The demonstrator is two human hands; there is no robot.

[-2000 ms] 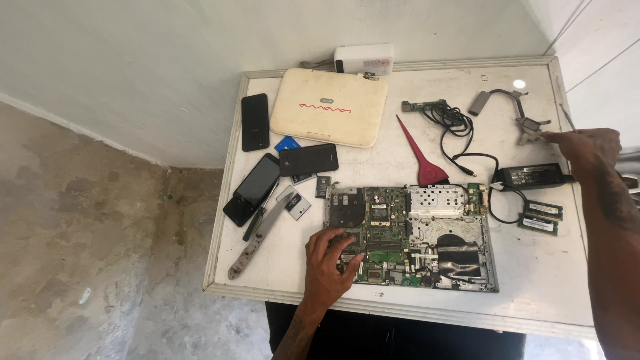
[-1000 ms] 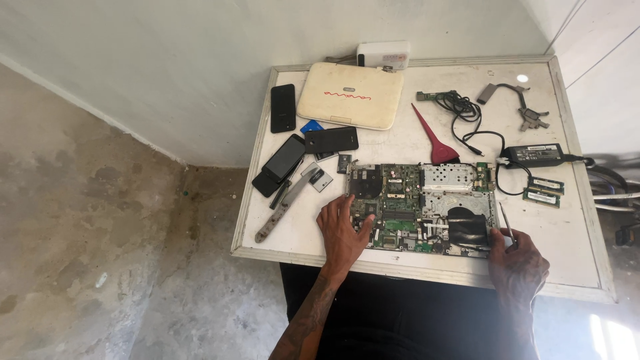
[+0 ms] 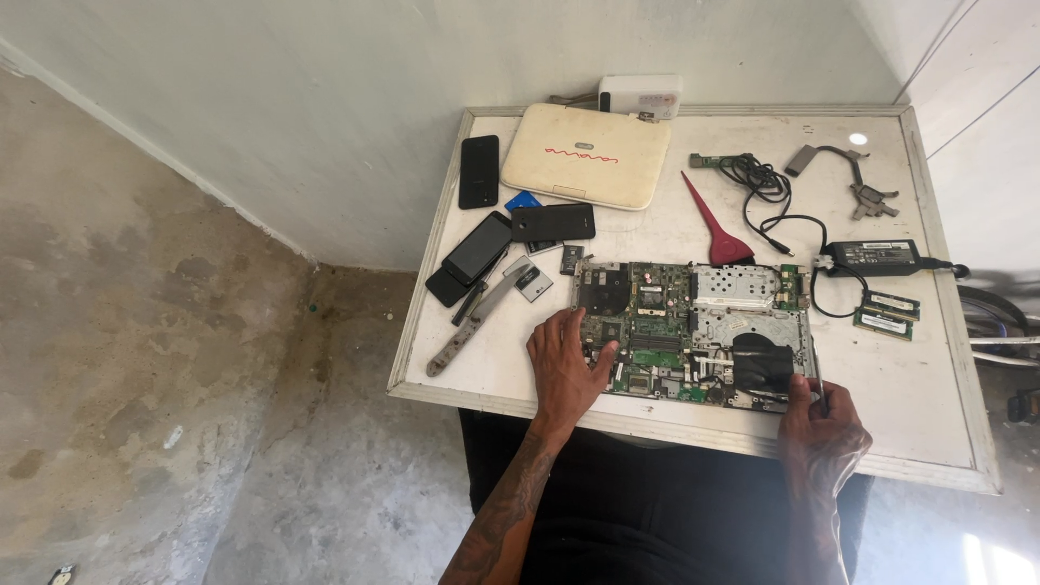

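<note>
An opened laptop base with its motherboard bare [image 3: 670, 341] lies flat near the front of the table. My left hand [image 3: 565, 366] rests on its left front part, fingers spread on the board's edge. At the right front corner, my right hand [image 3: 821, 418] has a thin screwdriver-like tool [image 3: 820, 378] in its fingers, upright beside the laptop's right edge; thumb and fingers touch that corner. A black plastic sheet [image 3: 762, 363] covers part of the base near this hand. Behind the base lies a red brush [image 3: 719, 231]. A laptop heat sink with fan pipe [image 3: 871, 199] is at the back right.
On the white table [image 3: 934, 406] lie a cream laptop [image 3: 587, 154], several phones [image 3: 479, 172], a grey-handled blade-like tool [image 3: 471, 329], loose batteries [image 3: 532, 280], a power adapter [image 3: 873, 257], coiled cable [image 3: 756, 175] and memory modules [image 3: 883, 325]. A white box [image 3: 642, 96] stands behind.
My right hand has left the heat sink at the back right, where it was two seconds ago, and come to the laptop base's right front corner. My left hand stays at the base's left part.
</note>
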